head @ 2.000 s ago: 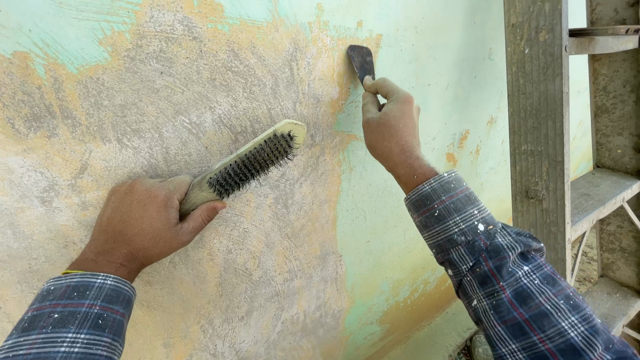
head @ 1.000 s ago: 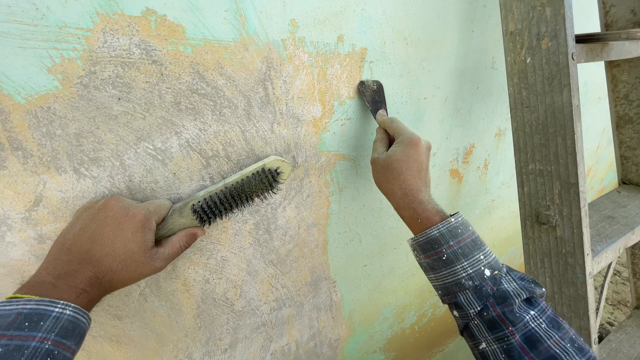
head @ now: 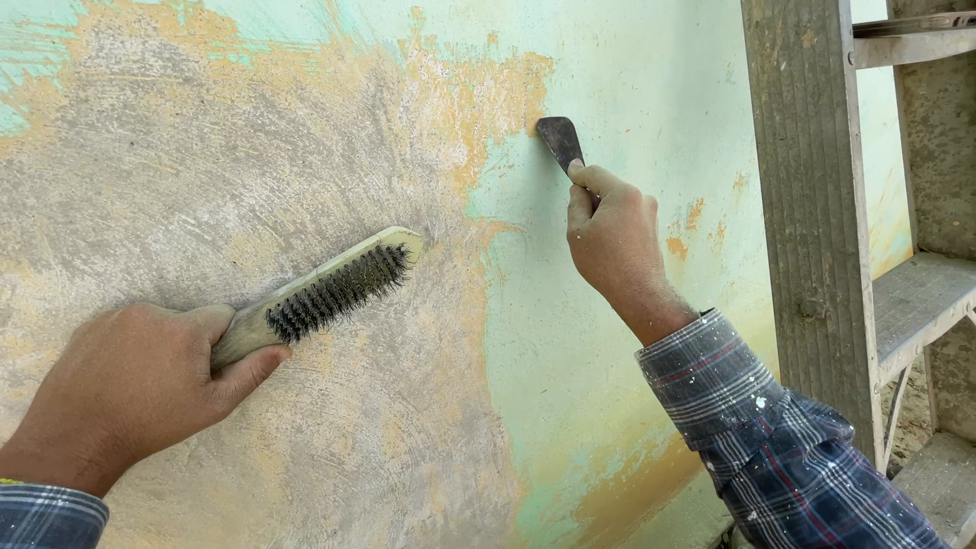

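My left hand grips the handle of a wire brush, its dark bristles facing down and to the right, in front of the scraped grey part of the wall. In my right hand is a scraper with a dark metal blade; its handle is mostly hidden by my fingers. The blade's end is at the border between orange undercoat and pale green paint on the wall. Rough grey and orange patches cover the wall's left side, with green paint above and to the right.
A worn, dusty stepladder stands at the right, close to my right forearm. Its steps and a thin brace show behind the near rail. An object lies on the upper step. Small orange spots mark the green paint beside my right wrist.
My right hand and the scraper have moved down along the paint edge from where they were two seconds ago. The brush remains in my left hand. The view has shifted slightly.
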